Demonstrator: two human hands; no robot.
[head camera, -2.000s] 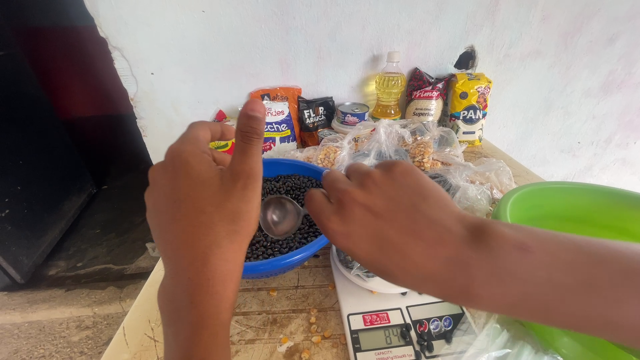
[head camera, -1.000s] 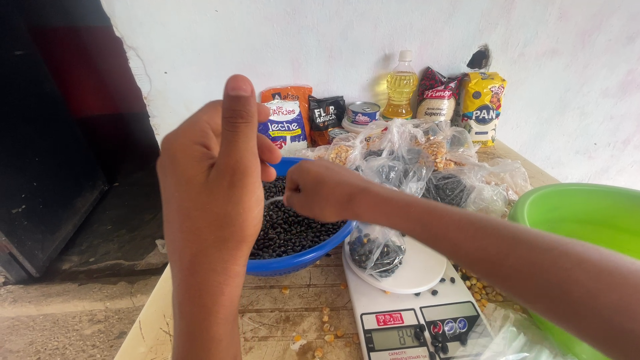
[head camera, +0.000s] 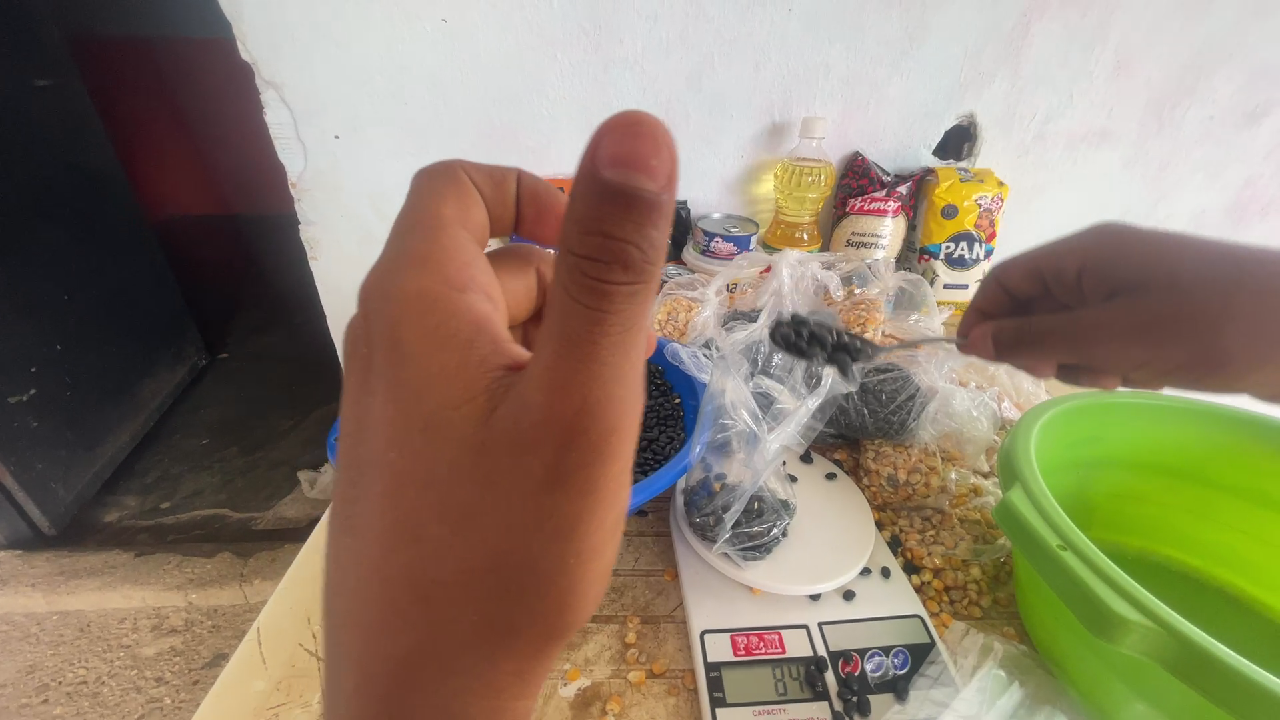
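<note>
My right hand (head camera: 1120, 310) grips the thin handle of a metal spoon (head camera: 860, 347), whose bowl is heaped with black beans above the bags. Below it, an upright clear plastic bag (head camera: 742, 500) with black beans in its bottom rests on the round plate of a white kitchen scale (head camera: 840, 530). Loose beans lie on the scale and its buttons. My left hand (head camera: 500, 400) is raised close to the camera, thumb up and fingers curled; whether it holds anything cannot be told. Behind it, partly hidden, is a blue basin (head camera: 690, 400) of black beans.
Tied clear bags of corn kernels (head camera: 925, 475) and black beans crowd behind the scale. An oil bottle (head camera: 803, 190), a can (head camera: 725, 238), a rice bag (head camera: 875, 215) and a yellow flour pack (head camera: 960, 230) stand by the wall. A green tub (head camera: 1060, 540) is at right; loose kernels dot the table.
My right hand has moved from the blue basin to the right, with the spoon now full of beans. My left hand stays raised, thumb up.
</note>
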